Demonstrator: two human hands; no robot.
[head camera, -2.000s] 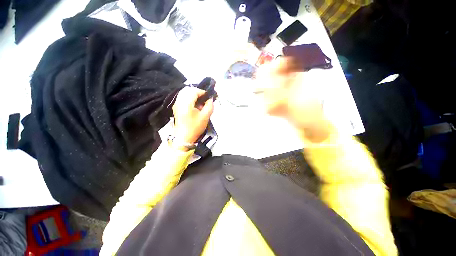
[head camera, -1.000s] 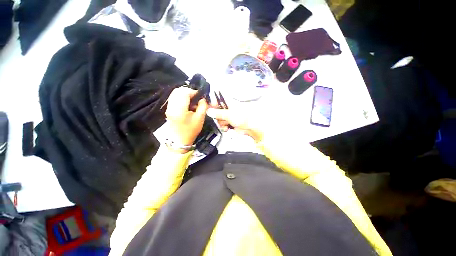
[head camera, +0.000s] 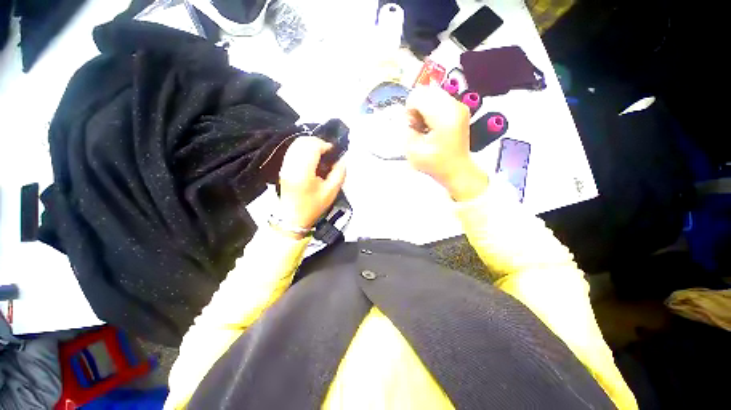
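A black garment with tiny light specks (head camera: 152, 168) lies heaped on the left of the table. My left hand (head camera: 308, 180) is shut on its edge, and a small dark flap (head camera: 333, 136) stands up past the fingers. A thin pale line of thread curves over the cloth beside that hand. My right hand (head camera: 439, 136) is raised over the right side of the button dish (head camera: 385, 104), apart from the cloth, with fingers curled in. Whether it pinches a needle or thread cannot be seen.
Black thread cones with pink ends (head camera: 489, 130) stand partly behind my right hand. Near them are a phone (head camera: 514, 166), a maroon pouch (head camera: 497, 68), a red packet (head camera: 430, 74) and another phone (head camera: 478, 27). A red stool (head camera: 96, 364) is at lower left.
My right hand has moved away from my left hand, up and right to the dish, covering part of the cones. The dark blades by its fingers no longer show. My left hand stays on the cloth.
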